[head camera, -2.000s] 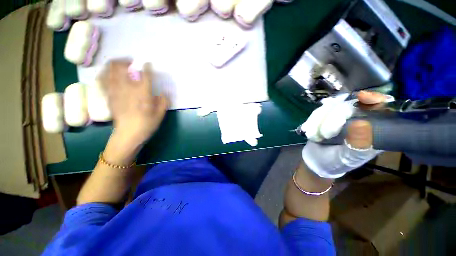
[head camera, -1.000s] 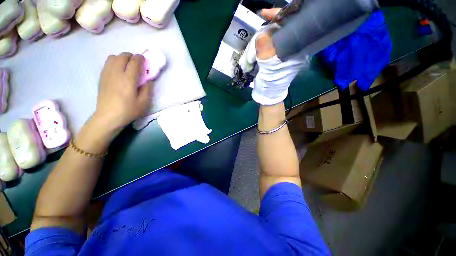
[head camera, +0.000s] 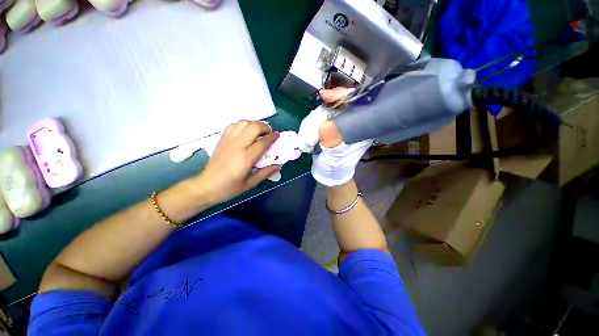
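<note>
A white-pink plastic housing (head camera: 281, 149) lies over the white cloth (head camera: 211, 142) at the bench's front edge. My bare left hand (head camera: 238, 157) holds it from its left side. My right hand (head camera: 333, 144), in a white cut-finger glove, is shut on the grey electric screwdriver (head camera: 402, 105), which lies slanted with its rear end to the upper right. The glove is at the housing's right end. The screwdriver's bit and any screw are hidden or too small to tell.
The silver screw feeder (head camera: 354, 33) stands behind my right hand, with a blue cloth (head camera: 486, 33) beyond it. Cream housing units (head camera: 23, 180) and an opened pink one (head camera: 55, 152) stand at left. The white mat (head camera: 144, 79) covers the bench. Cardboard cartons (head camera: 446, 203) are on the floor at right.
My left hand has brought the pink housing from the mat to the cloth at the bench edge. My right hand has moved from the feeder toward the housing with the screwdriver.
</note>
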